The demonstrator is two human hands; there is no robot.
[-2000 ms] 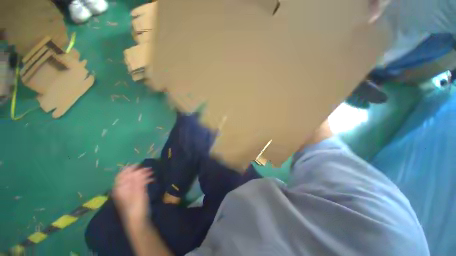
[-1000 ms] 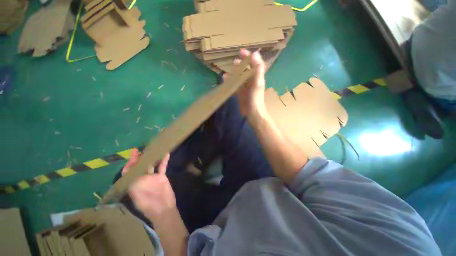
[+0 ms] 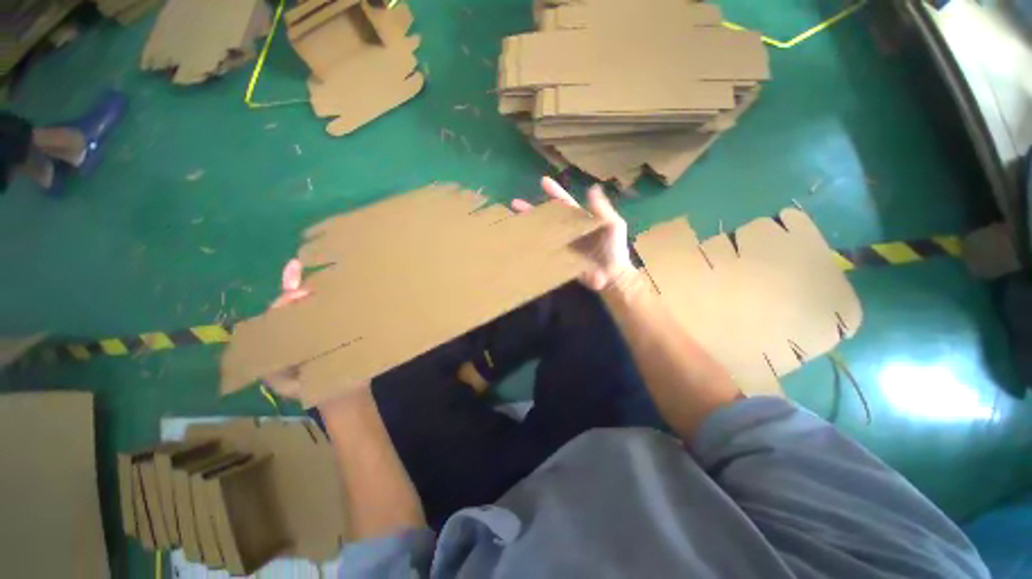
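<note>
A flat tan die-cut blank [image 3: 413,283] is held over my lap, tilted, with slots along its edges. My left hand [image 3: 303,368] holds its left end; the fingertips show at the upper edge and the palm is partly hidden by the sheet. My right hand [image 3: 603,240] holds its right end, thumb and fingers spread around the edge. A stack of blanks [image 3: 634,68] lies in front of me. Another blank [image 3: 753,294] lies flat beside my right knee. A nested row of folded boxes [image 3: 209,498] stands at lower left.
A white sheet [image 3: 297,569] lies under the folded boxes, with a large cardboard piece [image 3: 51,486] beside it. Another folded box [image 3: 360,57] and blanks [image 3: 209,34] lie far left. A person's foot in a blue shoe [image 3: 100,130] is at left. Hazard tape [image 3: 894,251] crosses the floor.
The blank in my hands has turned from nearly edge-on to showing its broad face. Both hands still hold it. The view has shifted, bringing a person's foot into view at left.
</note>
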